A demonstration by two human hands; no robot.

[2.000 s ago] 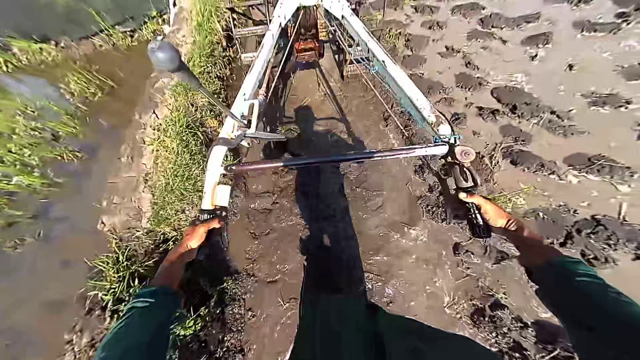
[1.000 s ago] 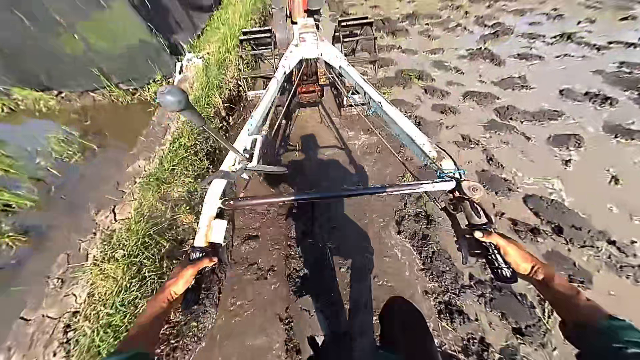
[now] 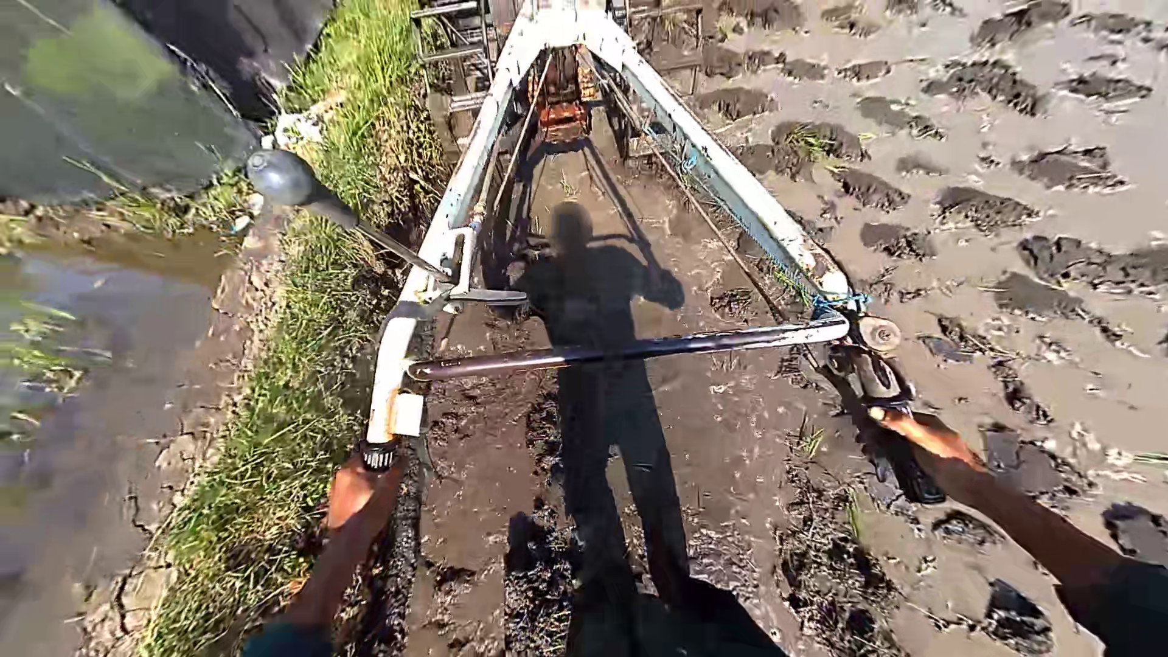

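Observation:
The white metal handlebar frame (image 3: 474,164) of a walking tractor reaches forward from me. My left hand (image 3: 363,497) is closed around the black grip at the end of its left arm. On the right, my right hand (image 3: 926,447) holds the other black grip (image 3: 899,461), thumb on top, beside a metal lever bracket (image 3: 876,374). A dark crossbar (image 3: 630,351) joins the two arms. A gear lever with a round grey knob (image 3: 281,176) slants up from the left arm. Blue cord (image 3: 841,301) is tied at the right corner.
Ahead are an orange machine part (image 3: 562,119) and a metal cage wheel (image 3: 456,55). A grassy bank (image 3: 265,456) with cracked mud runs along the left, beside water (image 3: 109,365) and a dark sheet (image 3: 128,91). Clumpy wet mud (image 3: 985,210) spreads to the right. My shadow falls between the handles.
The dark sheet at upper left and the cage wheels have come into view since the oldest frame. Both hands stay on the grips. The view has shifted.

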